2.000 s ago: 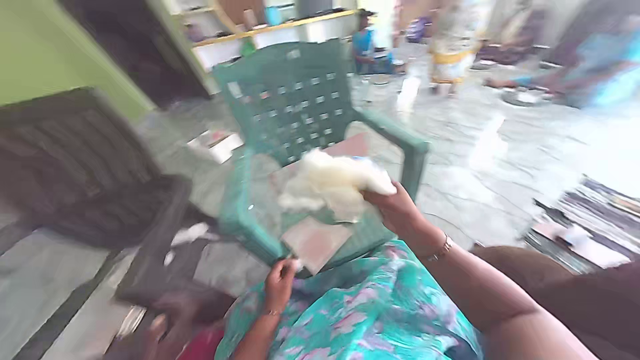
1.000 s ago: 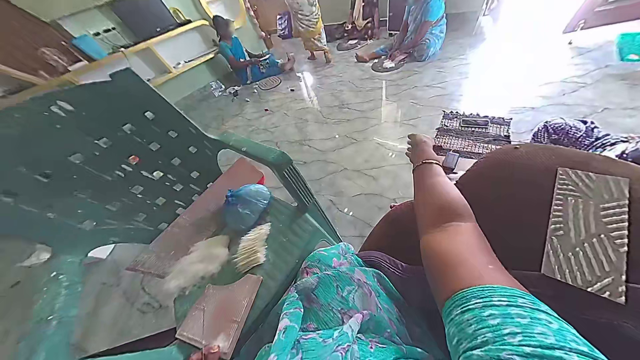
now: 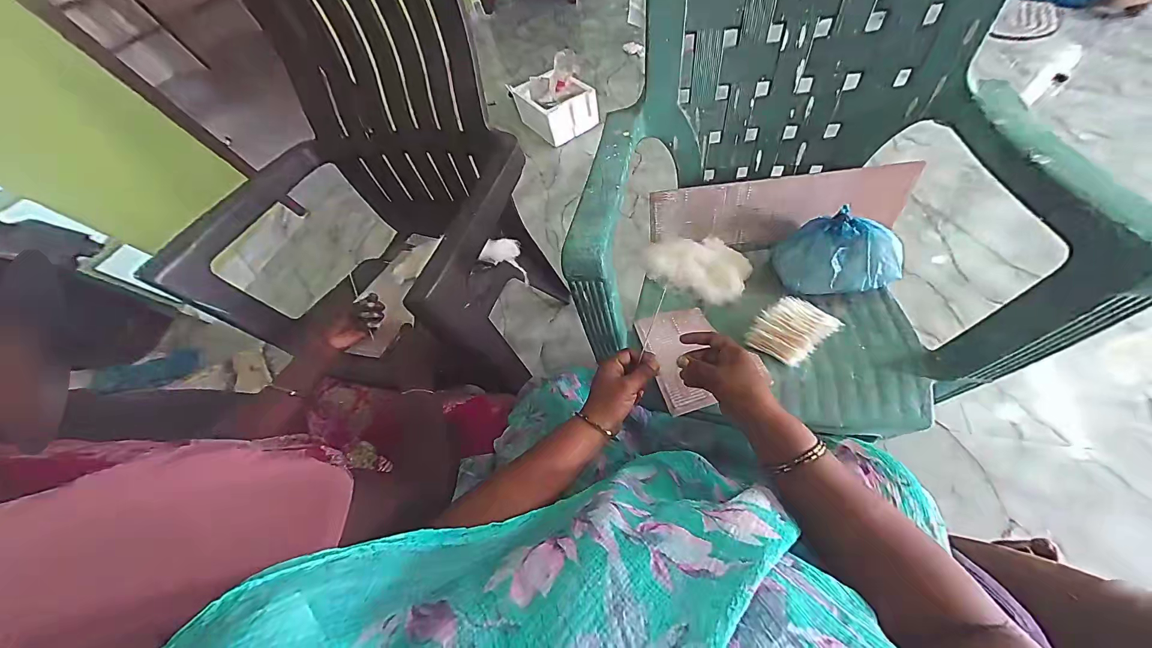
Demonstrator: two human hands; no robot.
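My left hand [image 3: 623,382] pinches a thin stick [image 3: 657,317] that points up over the green plastic chair's seat. Close beside it on the right, my right hand [image 3: 724,371] has its index finger stretched out above a pinkish board [image 3: 673,342]; whether it touches anything is unclear. Behind the hands lies a tuft of white cotton [image 3: 702,267]. To its right are a tied blue plastic bag [image 3: 839,254] and a bundle of thin pale sticks [image 3: 792,329]. A larger pinkish board [image 3: 783,202] leans at the back of the seat.
A co-worker's hand [image 3: 354,322] holds a thin stick by a dark plastic chair [image 3: 450,207] at the left, where more cotton [image 3: 502,252] lies. A white box [image 3: 556,110] stands on the floor between the chairs. The green chair's armrests [image 3: 601,216] flank its seat.
My right hand has come back from the far right to beside my left hand. Two seconds ago it held the cotton, which now lies on the seat. The view has swung left.
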